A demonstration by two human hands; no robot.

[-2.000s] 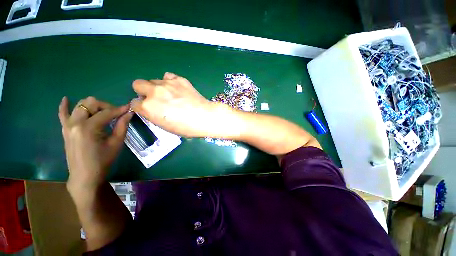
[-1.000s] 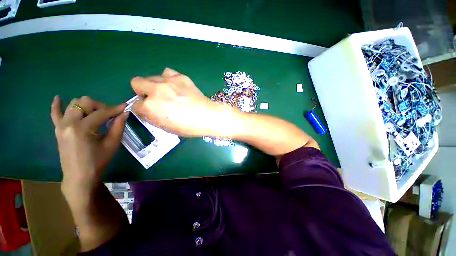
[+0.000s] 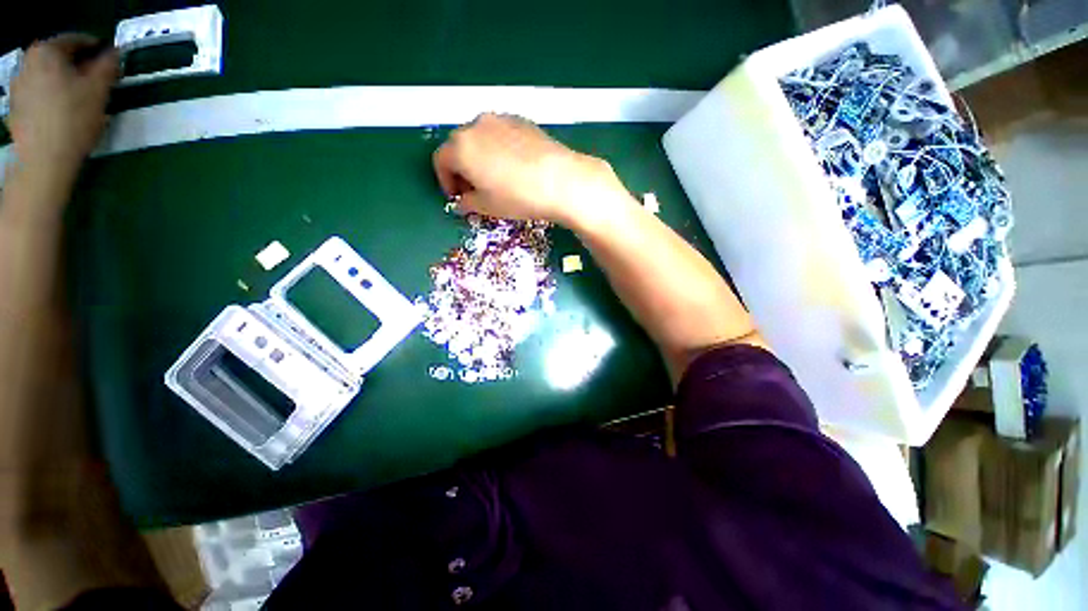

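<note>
Two white plastic housings with rectangular openings lie in front of me: a thicker, stacked-looking one nearer, and a flat one touching it at upper right. A loose heap of tiny shiny metal contacts lies right of them. My right hand is at the heap's far edge, fingertips down and together by a tiny piece; its grip is hidden. My left hand, blurred, is beyond the white strip at upper left, its fingers beside the left end of another white housing; whether it holds anything is unclear.
A long white strip crosses the green surface. A white foam box of wired circuit boards stands at right. Small pale squares lie near the housings and right of the heap. Cartons stand lower right.
My left hand has left the housing and moved up and left past the strip. My right hand has moved right to the heap. The view has shifted; two housings now lie unheld.
</note>
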